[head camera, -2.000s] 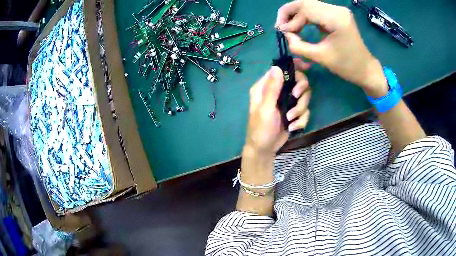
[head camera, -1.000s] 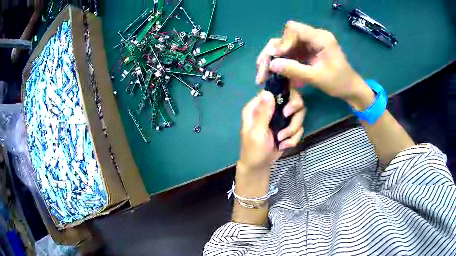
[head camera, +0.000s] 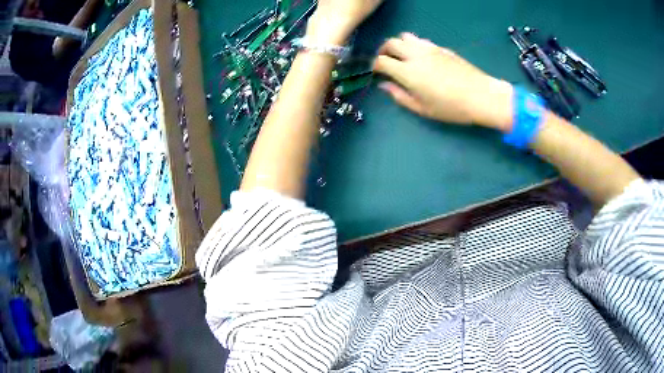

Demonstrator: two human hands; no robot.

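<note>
My left hand [head camera: 345,14] reaches over the bench at the top edge; its fingers are cut off, so what it holds is hidden. My right hand [head camera: 437,81], with a blue wristband, is at the right side of the pile of wired circuit boards [head camera: 255,62]. Its fingertips are curled at the end of a green board [head camera: 354,84]; I cannot tell whether they grip it. My left forearm covers part of the pile. Two filled black housings [head camera: 546,76] lie side by side at the right, with small parts on leads at one upper end.
A brown open carton [head camera: 196,124] full of white and light blue pieces [head camera: 120,160] stands at the left. Plastic bags [head camera: 44,156] lie beyond it. The green bench [head camera: 437,167] ends at a front edge near my body. Part of another person's arm [head camera: 73,36] shows at the upper left.
The black housing has left my hands, and a second one lies beside the first at the right. My left hand has moved far forward; my right hand has moved to the boards.
</note>
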